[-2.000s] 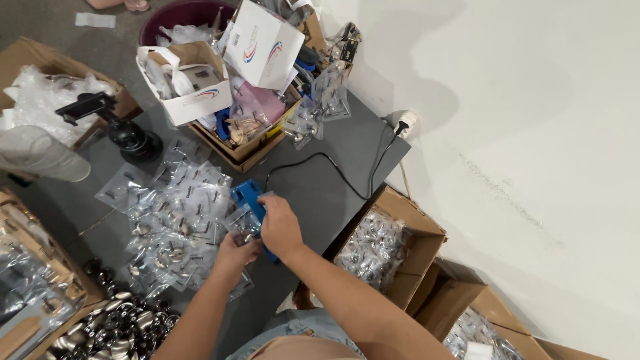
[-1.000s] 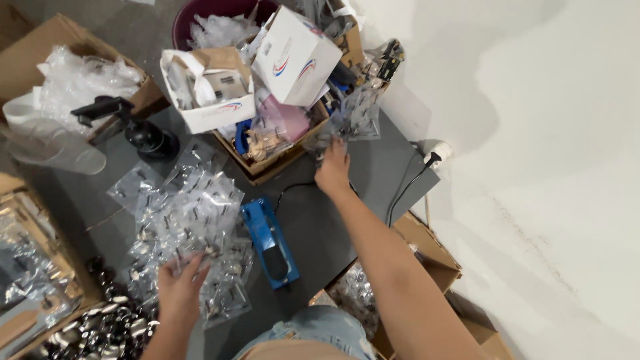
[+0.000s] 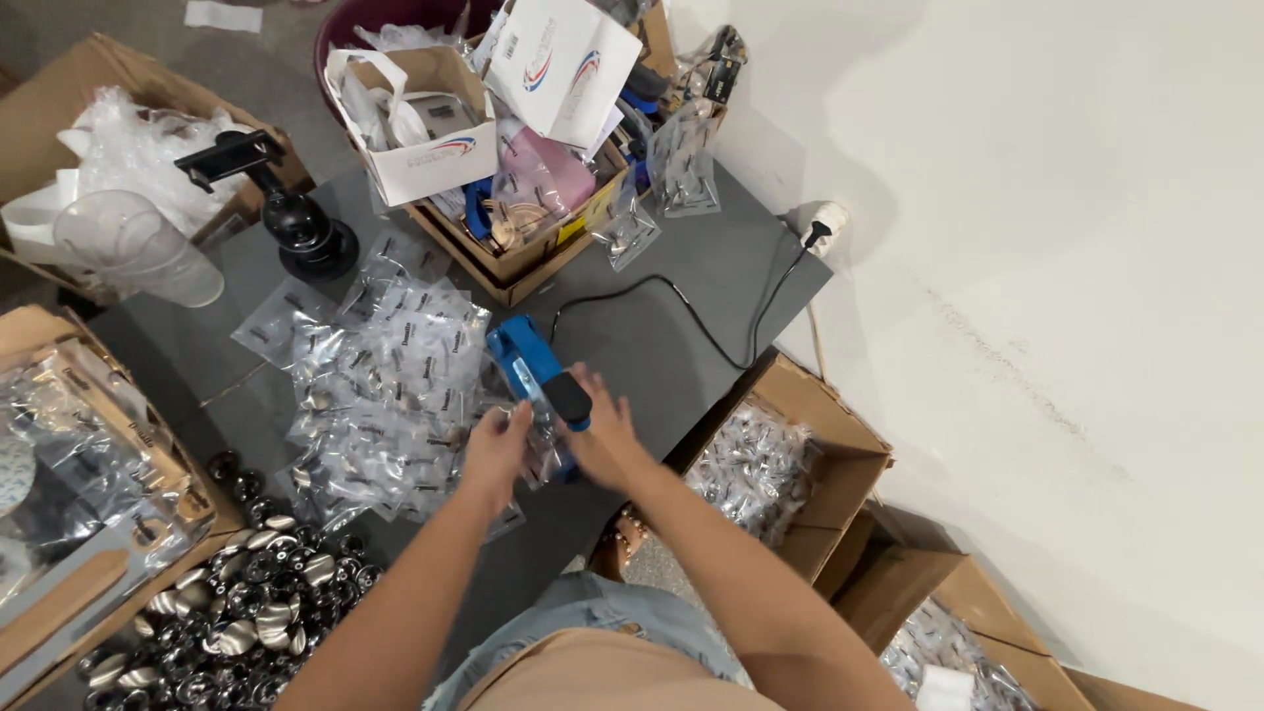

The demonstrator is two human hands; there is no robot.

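A blue heat sealer [image 3: 525, 357] with a black grip stands on the grey table [image 3: 632, 326]. Between its jaws lies a clear plastic bag [image 3: 538, 444], whose contents are too unclear to tell. My left hand [image 3: 497, 449] pinches this bag at the sealer's left side. On the right, my right hand [image 3: 604, 434] is at the black grip with its fingers spread; whether it presses is not clear. Left of the sealer spreads a pile of clear printed bags [image 3: 385, 395] with small metal parts. Loose shiny metal knobs [image 3: 237, 612] are heaped at the lower left.
A black phone stand [image 3: 306, 232] and a clear plastic cup [image 3: 138, 247] are at the left. Cardboard boxes [image 3: 509, 281] with packets stand behind the pile. A black cord [image 3: 691, 306] runs to a wall socket [image 3: 829, 225]. An open carton [image 3: 829, 464] of filled bags is at the right.
My right hand has come back from the box at the back to the sealer. My left hand has moved from the bag pile to the sealer with a bag. The sealer was untouched a second ago.
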